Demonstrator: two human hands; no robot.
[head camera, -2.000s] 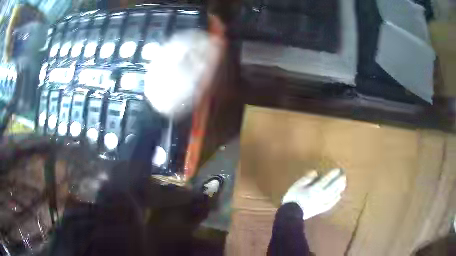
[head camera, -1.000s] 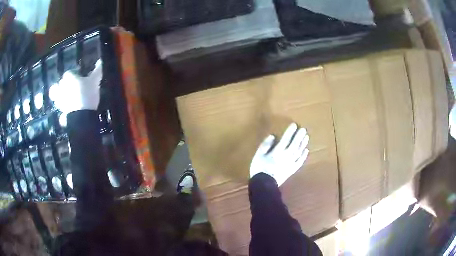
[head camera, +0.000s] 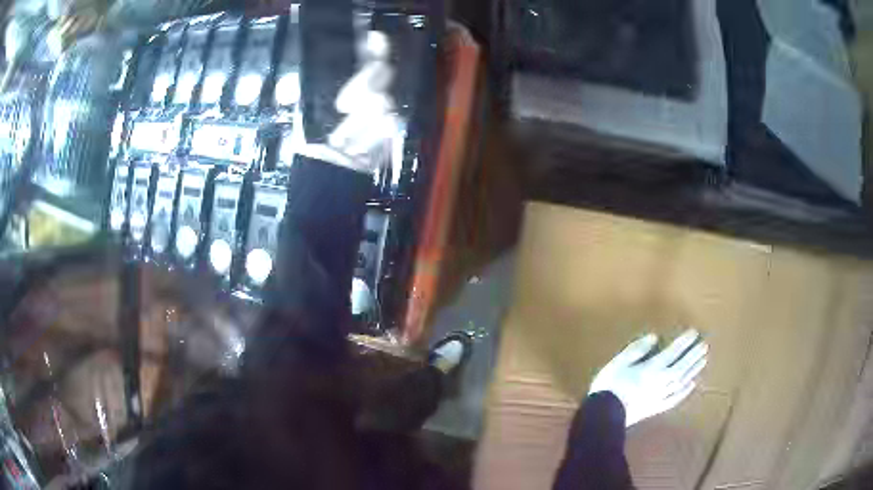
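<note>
My right hand (head camera: 648, 380), in a white glove, lies flat with fingers apart on a wide brown cardboard sheet or carton top (head camera: 766, 316). My left hand (head camera: 366, 120), also white-gloved and blurred, is over the right part of a glossy black-wrapped stack (head camera: 230, 182) with rows of grey parts and round pale spots. Glare and blur hide its fingers, so whether it holds anything cannot be told. Its dark sleeve crosses the stack.
An orange-red edge (head camera: 442, 191) runs along the stack's right side. Black trays (head camera: 603, 48) and grey-white sheets (head camera: 814, 105) are beyond the cardboard. A shoe (head camera: 448, 354) shows on the grey floor between stack and cardboard. A brown, shiny-wrapped surface (head camera: 67, 345) is at lower left.
The view swung right, then back left, so the stack shows more fully again. My right hand stays flat on the cardboard. My left hand stays over the stack's right part.
</note>
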